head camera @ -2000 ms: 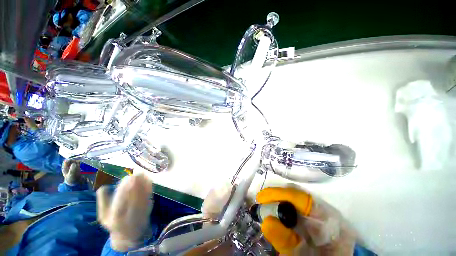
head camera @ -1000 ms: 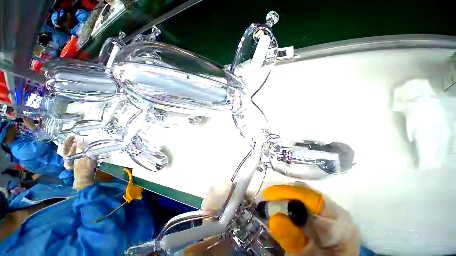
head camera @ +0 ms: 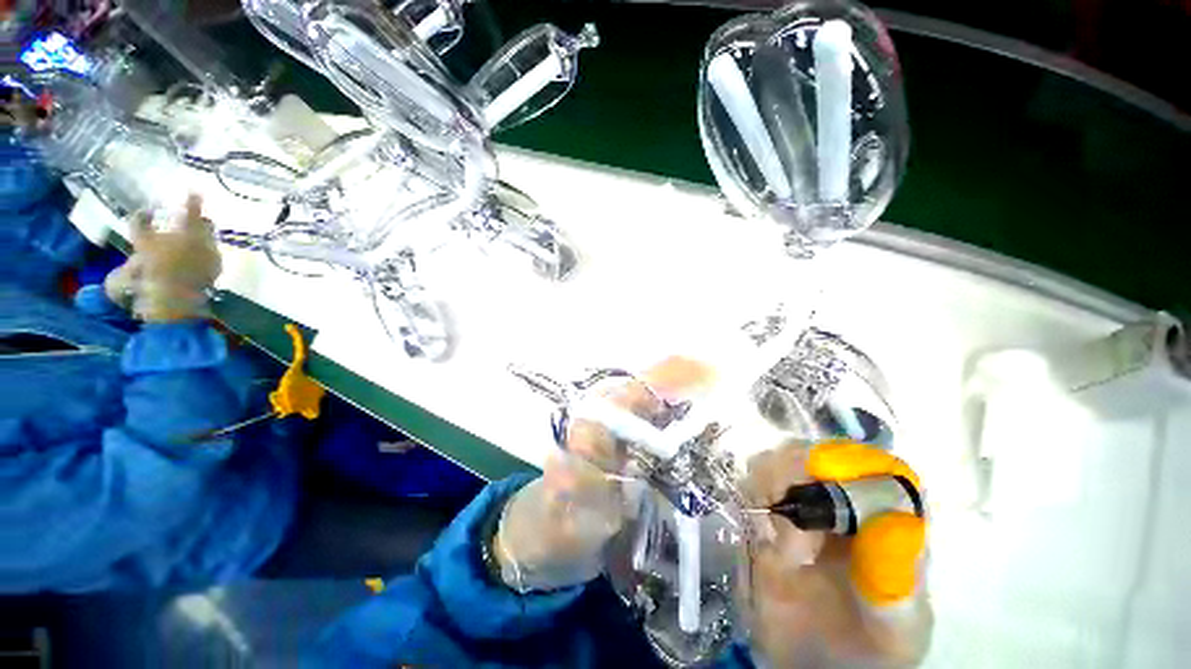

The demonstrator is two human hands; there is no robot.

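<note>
A mirror-silver balloon-dog figurine lies before me, with a large rounded lobe point(head camera: 803, 131) towards the belt and other segments by my hands. My left hand point(head camera: 568, 503), in a thin translucent glove, holds its shiny lobes at lower centre. My right hand point(head camera: 836, 588), with orange finger cots on two fingertips, grips a small handheld cylinder point(head camera: 873, 502) between them. The cylinder has a black end and pale body; its thin tip points left at the figurine's segments. Reflections blur where one segment ends and another begins.
Another shiny figurine point(head camera: 405, 170) stands on the white table point(head camera: 1045, 562) at upper left. A dark green belt point(head camera: 1019, 170) runs behind. A gowned person's gloved hand point(head camera: 176, 261) is at left. An orange clip point(head camera: 298, 390) hangs at the green edge. A white cloth point(head camera: 999, 405) lies at right.
The view has shifted. My left hand and sleeve now show more fully on the figurine's lobes. The cylinder's thin tip now shows, pointing left. The large rounded lobe has come into view.
</note>
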